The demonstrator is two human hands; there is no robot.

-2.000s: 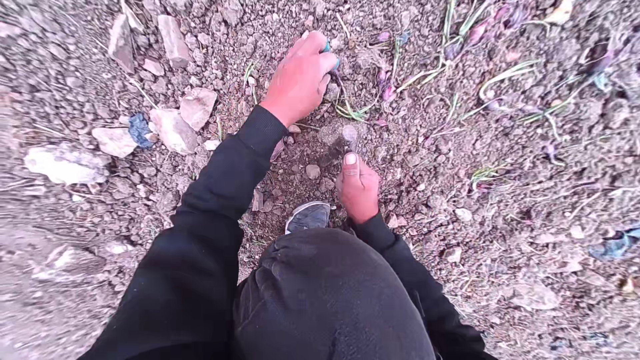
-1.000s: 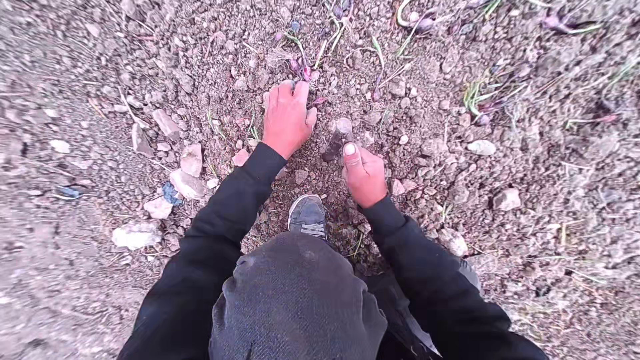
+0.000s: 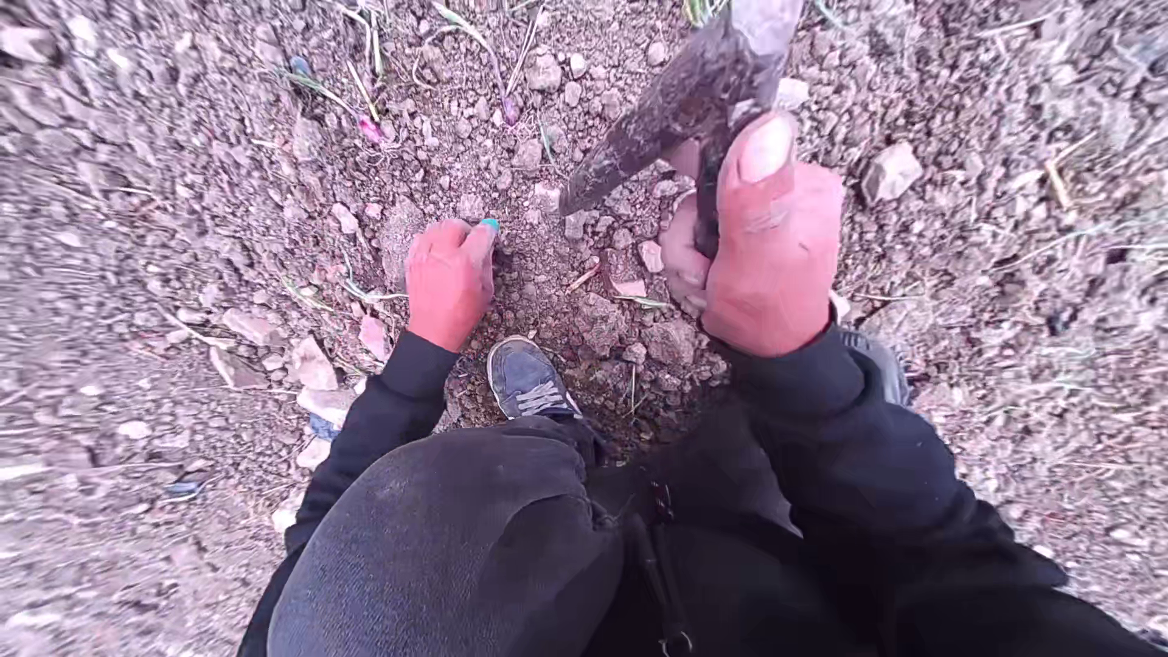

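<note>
My right hand (image 3: 776, 242) is closed around the handle of a dirty hand tool with a long dark head (image 3: 671, 109), probably a small hoe or pick. The tool is lifted toward the camera, its narrow end pointing down and left. My left hand (image 3: 452, 278) is low over the soil (image 3: 547, 274), fingers bent down, with a small turquoise spot at one fingertip; whether it holds anything is hidden. Up and left of it lies a pink-purple onion bulb with thin leaves (image 3: 372, 128). Another purple bulb (image 3: 509, 109) lies above, between the left hand and the tool.
Pale stones (image 3: 315, 365) lie beside my left sleeve. A larger stone (image 3: 892, 172) is right of the tool. My grey shoe (image 3: 527, 374) stands between the hands, and another shoe (image 3: 878, 365) shows partly behind my right sleeve. Clods and dry stems cover the ground.
My right hand has raised the tool from near the ground toward the camera. My left hand, earlier reaching farther forward, is now nearer the shoe. The view has shifted.
</note>
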